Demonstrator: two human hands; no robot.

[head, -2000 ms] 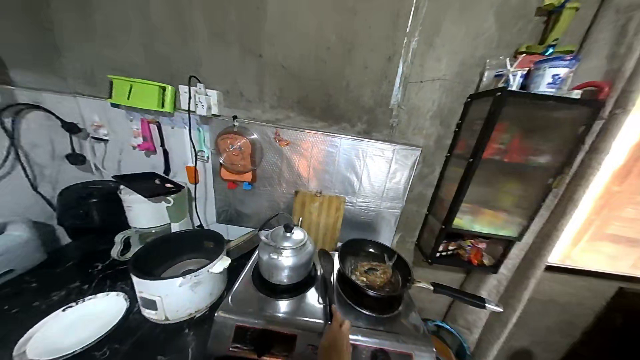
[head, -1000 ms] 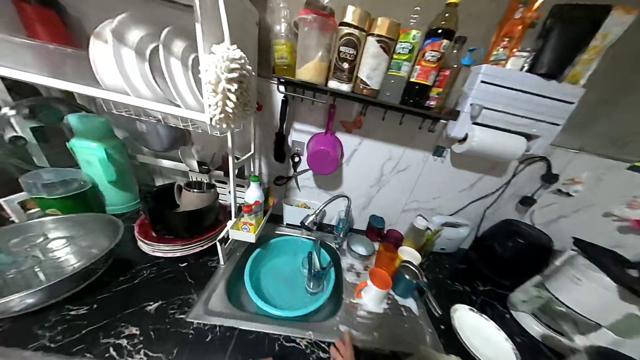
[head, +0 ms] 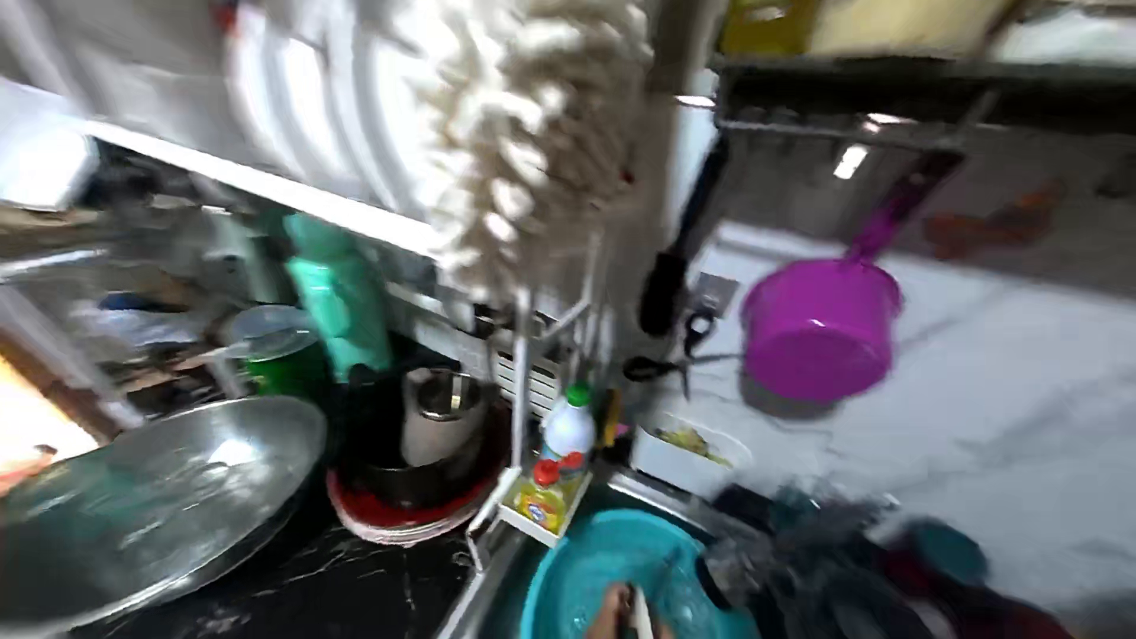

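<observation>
Fingers of a bare hand [head: 609,612] show at the bottom edge, over a turquoise plastic basin [head: 568,555] in the sink. Against them is a narrow, dark and whitish object [head: 641,614], too blurred to name. A little more skin shows on its right side; whether this is my left hand, my right hand or both, I cannot tell. Just above the basin, a small white caddy [head: 531,524] holds a yellow bottle with a red cap [head: 543,499]. A white bottle with a green cap [head: 569,426] stands behind it.
A large metal bowl [head: 204,497] lies at left, near red-rimmed plates [head: 399,531] under a dark pot and a mug [head: 439,422]. A fluffy duster [head: 532,133] hangs from the white rack. A purple saucepan [head: 821,328] and scissors [head: 683,355] hang on the wall. Blurred cups crowd the lower right.
The view has swung left from the stove to the sink and dish rack. In the earliest frame a hand is at a dark utensil by the stove; now fingers are over the basin.
</observation>
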